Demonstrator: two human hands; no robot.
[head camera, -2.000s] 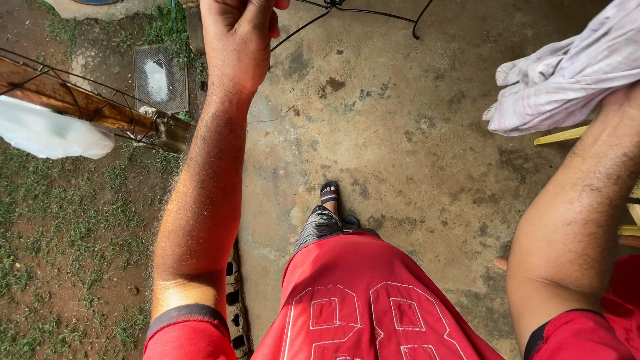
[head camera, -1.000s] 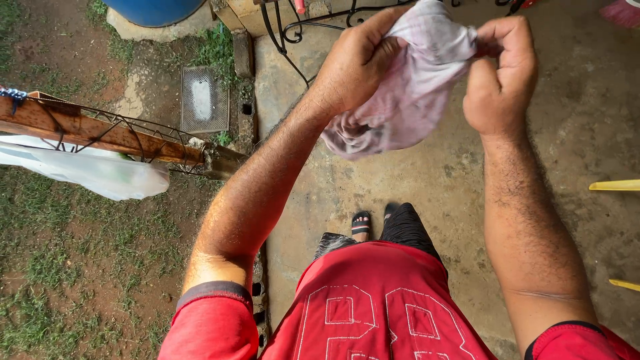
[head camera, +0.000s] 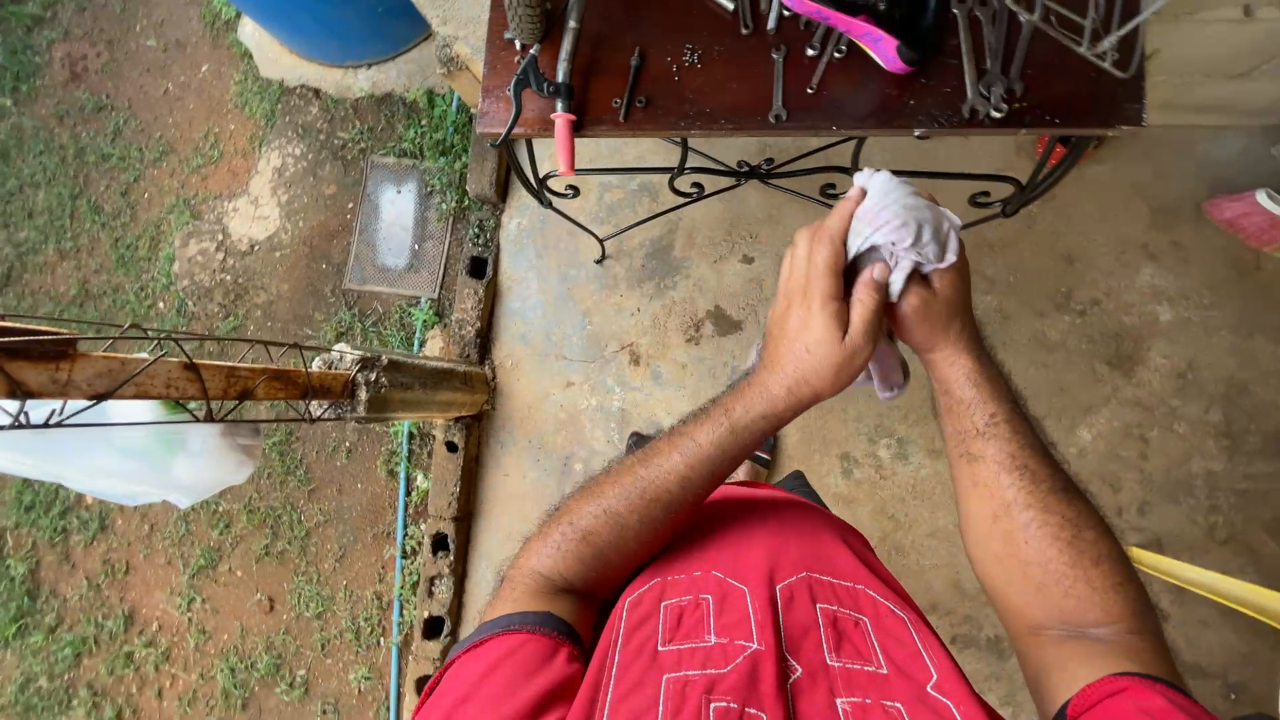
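Note:
A pale, stained cloth (head camera: 905, 225) is bunched between my two hands, above the concrete floor and just short of the table. My left hand (head camera: 820, 300) presses on it from the left, fingers along its side. My right hand (head camera: 935, 305) is wrapped in part by the cloth and grips it from the right; most of its fingers are hidden. A loose end of the cloth hangs below the hands. Past them, a dark wooden table (head camera: 700, 105) bears an open-end wrench (head camera: 778, 85), more wrenches (head camera: 990, 60), an axle (head camera: 631, 84) and small loose balls (head camera: 687, 60).
A bicycle handlebar with a pink grip (head camera: 565, 145) and a brake lever (head camera: 520, 95) juts over the table's front left edge. Black scrolled iron legs (head camera: 750, 172) stand beneath. A rusty beam (head camera: 180, 380) and a low block wall (head camera: 445, 520) are at left, a yellow bar (head camera: 1205, 585) at right.
My hands have come together around the cloth, which was spread between them a second ago and held at the right two seconds ago. The view has shifted to show the tabletop.

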